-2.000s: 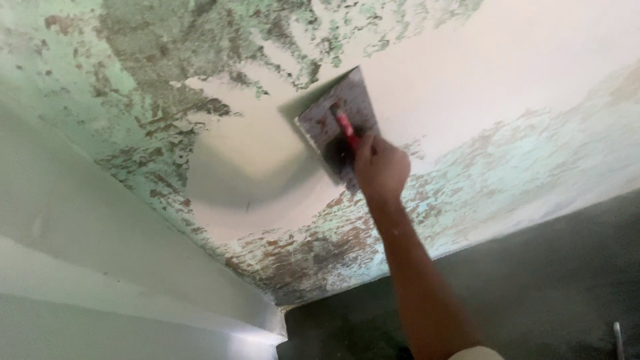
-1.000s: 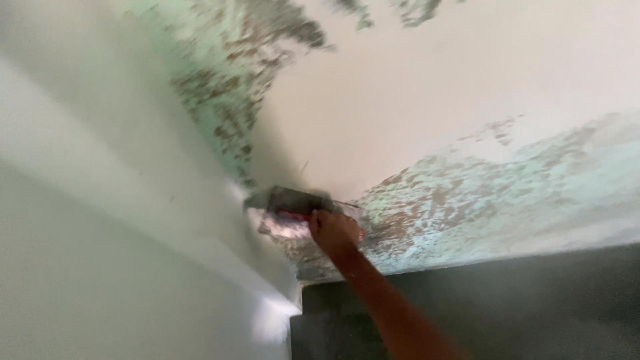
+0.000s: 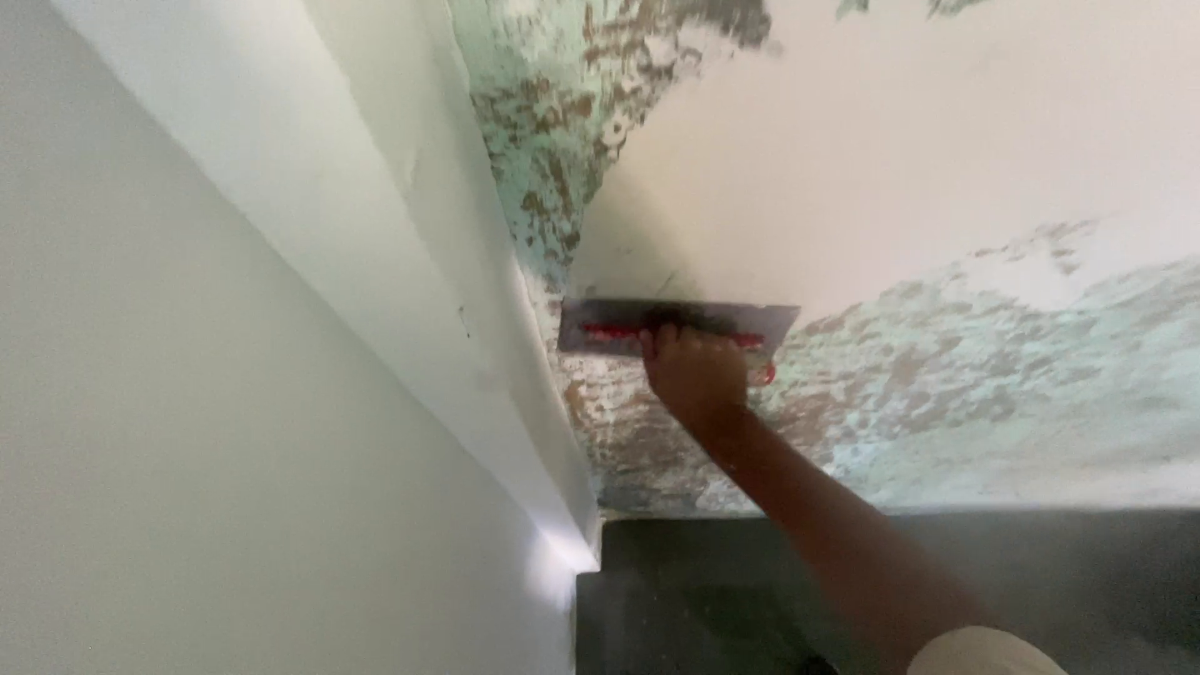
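My right hand point(image 3: 698, 370) is closed around the red handle of a plastering trowel point(image 3: 600, 336). The trowel's wide steel blade lies against the patchy surface, its left end close to the pale beam. Above the blade spreads smooth whitish plaster point(image 3: 844, 169). Below it and to the right, rough old paint point(image 3: 937, 375) in green and brown shows through. My left hand is not in view.
A pale beam or ledge point(image 3: 403, 206) runs diagonally down the left, beside a smooth grey-white wall point(image 3: 234, 422). A dark green surface point(image 3: 712, 600) borders the patchy area at the bottom. Uncoated green and brown patches point(image 3: 544, 169) lie along the beam.
The trowel in my right hand has moved from the middle of the plaster to the corner by the beam. Plaster now covers some formerly rough patches. The view has shifted and turned.
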